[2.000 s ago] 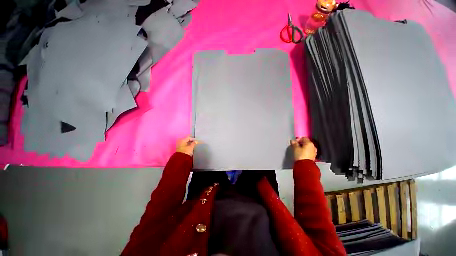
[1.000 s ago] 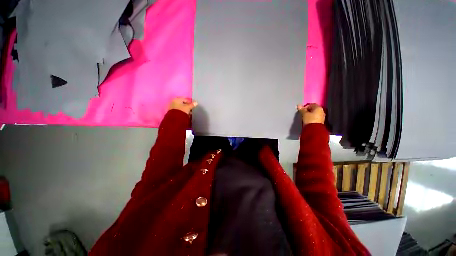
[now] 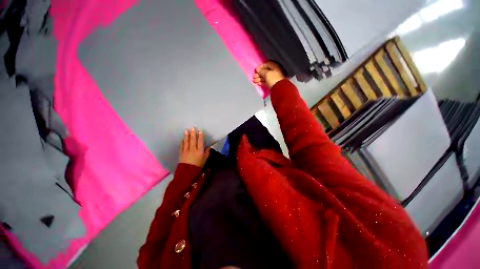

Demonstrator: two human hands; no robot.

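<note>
A grey panel (image 3: 173, 68) lies flat on the pink cover (image 3: 105, 131) in front of me, slanted in the view, its far end cut off by the top edge. My left hand (image 3: 193, 149) lies on the panel at its near edge, fingers extended and slightly apart. My right hand (image 3: 269, 74) is beside the panel's right edge, close to the stack, with curled fingers. I see nothing in it. The panel stack (image 3: 295, 37) stands at the right with dark layered edges, partly out of view.
A loose grey and black heap (image 3: 26, 152) lies at the left; its top piece has a small dark triangle. A wooden pallet (image 3: 368, 79) is on the floor at the right. Grey panels with dark edges are stacked lower there (image 3: 408, 144). A pink surface (image 3: 463, 241) shows at the bottom right.
The view has tilted and turned right. My left hand has moved from the panel's left edge onto its near part. My right hand has closed up beside the right edge.
</note>
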